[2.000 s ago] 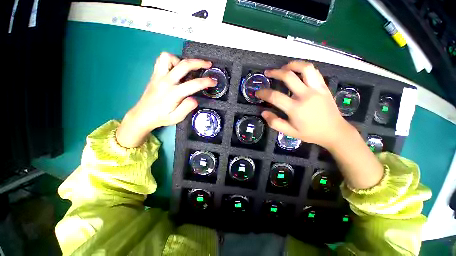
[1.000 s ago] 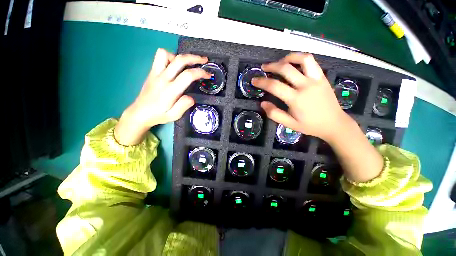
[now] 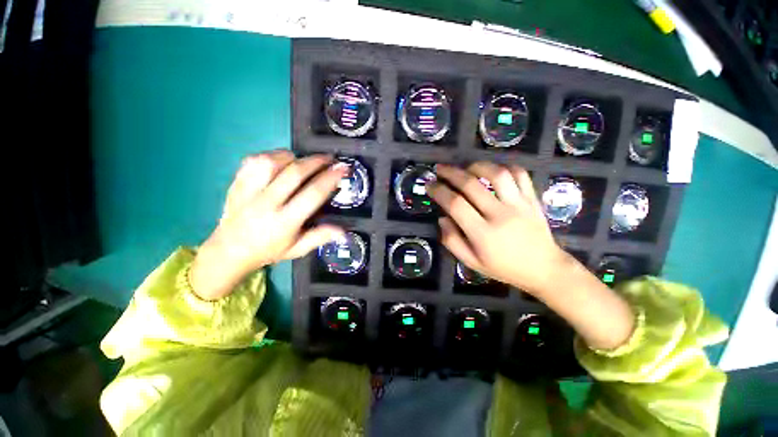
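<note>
A black foam tray (image 3: 384, 158) with square pockets lies on the bench, one round watch head in each visible pocket. The two top-left watches (image 3: 350, 108) show lines of coloured text; several others show a small green or white block. My left hand (image 3: 271, 209) has its fingertips on the leftmost watch (image 3: 348, 183) of the second row. My right hand (image 3: 495, 218) has fingertips at the right rim of the second watch (image 3: 415, 188) in that row and covers part of the third. Both watches sit in their pockets; neither is lifted. Contact under the fingertips is partly hidden.
The tray lies on a green-teal mat (image 3: 188, 128) crossed by a pale strip (image 3: 409, 21). A white label (image 3: 682, 141) is at the tray's right edge. A thin stick (image 3: 529, 37) and a yellow piece (image 3: 661, 19) lie behind. Dark stacked items (image 3: 47, 154) stand at the left.
Both hands have moved from the top row's two left watches down to the second row. Those top watches now show coloured text lines. The view has shifted, so the tray sits higher in the picture.
</note>
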